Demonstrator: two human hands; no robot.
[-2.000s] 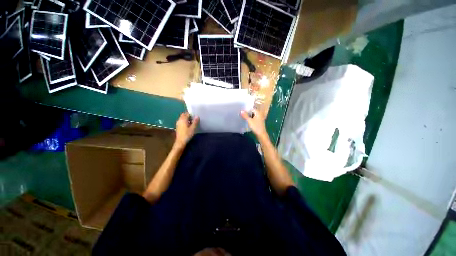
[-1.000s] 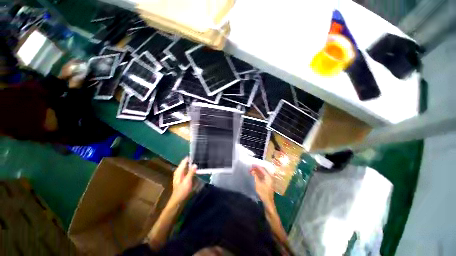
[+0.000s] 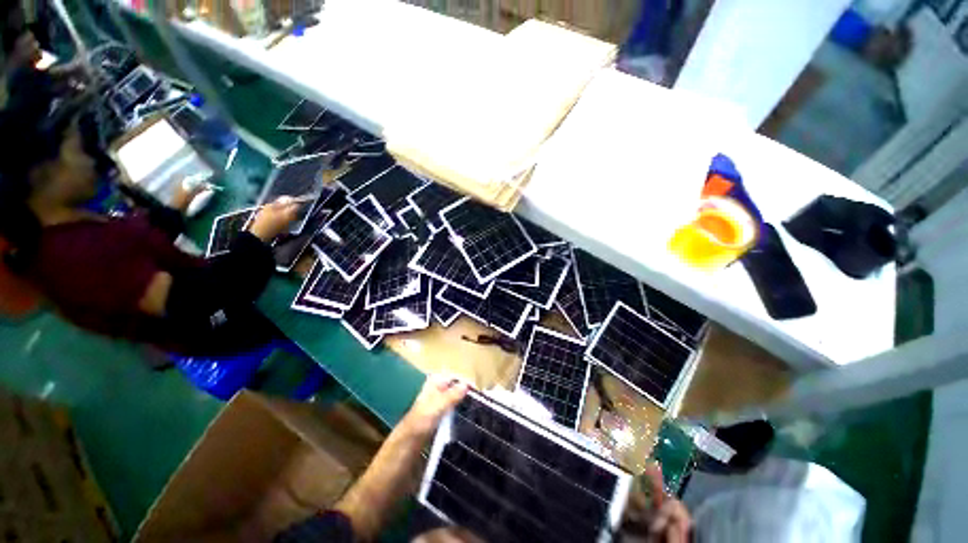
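Note:
A solar panel, black with white lines and a pale frame, is held tilted at the bottom centre. My left hand is shut on its upper left corner. My right hand is blurred and partly cut off by the bottom edge, beside the panel's right end; whether it grips the panel is unclear. A bit of white material, possibly a foam sleeve, shows behind the panel's top edge. More panels lie heaped on the bench.
An open carton stands at lower left. A coworker sits at left, hands at the bench. The raised white shelf holds cardboard sheets, a tape dispenser, a flat black rectangle and a dark lumpy item. A plastic bag is lower right.
The white sleeve was in both hands; then my left hand held a panel upright. Now the panel is lower and turned. The view has swung up and left, showing the coworker and shelf.

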